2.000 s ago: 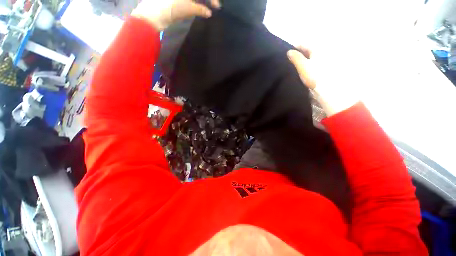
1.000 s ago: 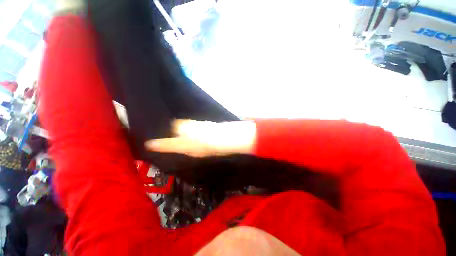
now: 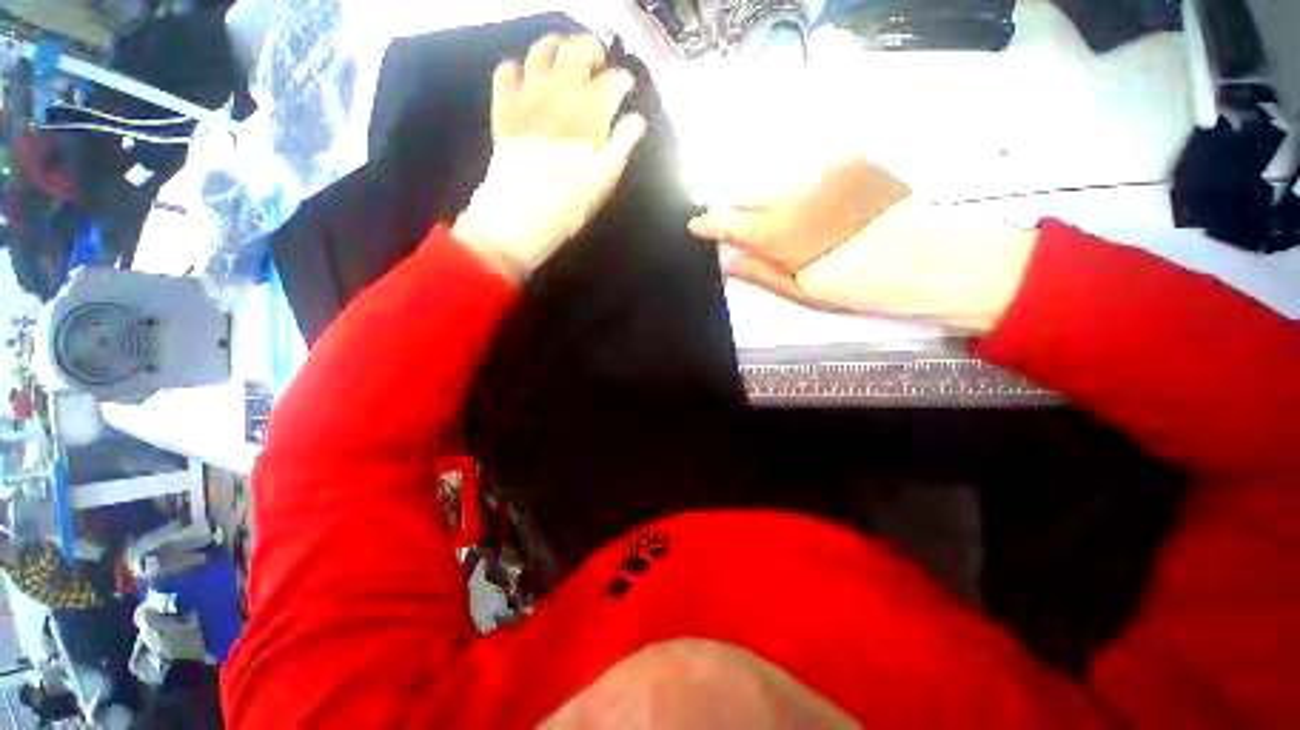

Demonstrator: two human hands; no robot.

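A large black garment piece (image 3: 613, 328) lies on the white table and hangs over its front edge toward the lap. My left hand (image 3: 559, 143) rests on its upper part with the fingers bent near its right edge; whether it pinches the cloth is unclear. My right hand (image 3: 813, 235) is at the cloth's right edge, palm side partly in glare, with its fingertips by the edge. I cannot tell whether it holds anything. The shiny metal parts of the machine (image 3: 734, 26) show at the top edge, cut off by the frame.
A ruler strip (image 3: 898, 379) runs along the table's front edge. Black label stacks (image 3: 1229, 178) lie at the right. Crinkled clear plastic (image 3: 307, 72) lies left of the cloth. A red crate (image 3: 459, 499) is below at left. A grey machine part with a ringed disc (image 3: 121, 337) stands at far left.
The view has turned. The black cloth, earlier stretched up and left, now lies on the table. My left hand has come onto it, and my right hand has moved from its middle to its right edge.
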